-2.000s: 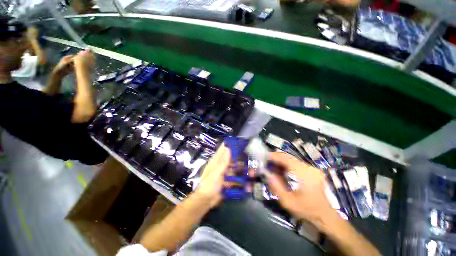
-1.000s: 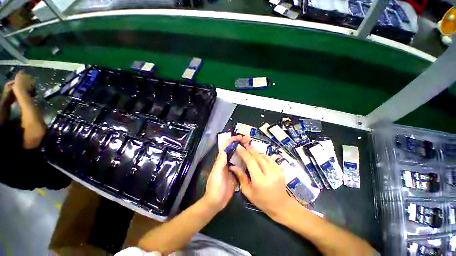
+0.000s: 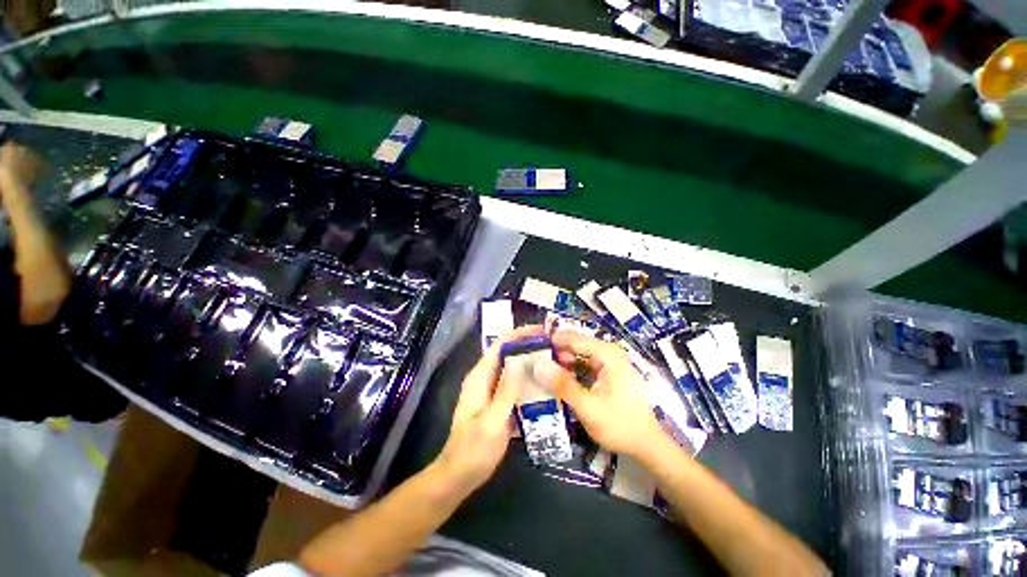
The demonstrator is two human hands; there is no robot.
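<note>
A part-built phone (image 3: 542,415) with a dark blue rim at its top, a pale screen and a blue and speckled keypad end is held upright between my hands over the dark mat. My left hand (image 3: 487,394) grips its left side. My right hand (image 3: 605,389) is at its upper right, with thumb and fingers on the screen end. The fingers hide part of the rim and screen. Several mainboards with displays (image 3: 721,366) lie in a loose pile to the right of and behind my hands.
A large black blister tray (image 3: 270,304) stands left, with blue housings (image 3: 169,175) at its far left corner. A clear component tray (image 3: 926,445) is at the right. The green belt (image 3: 676,192) carries spaced phones (image 3: 532,180). A cardboard box (image 3: 146,485) is below the black tray. Another person's arm (image 3: 36,254) shows far left.
My hands have opened out around the phone, showing its screen and keypad end, which they mostly covered before. The phones on the belt have shifted left in view.
</note>
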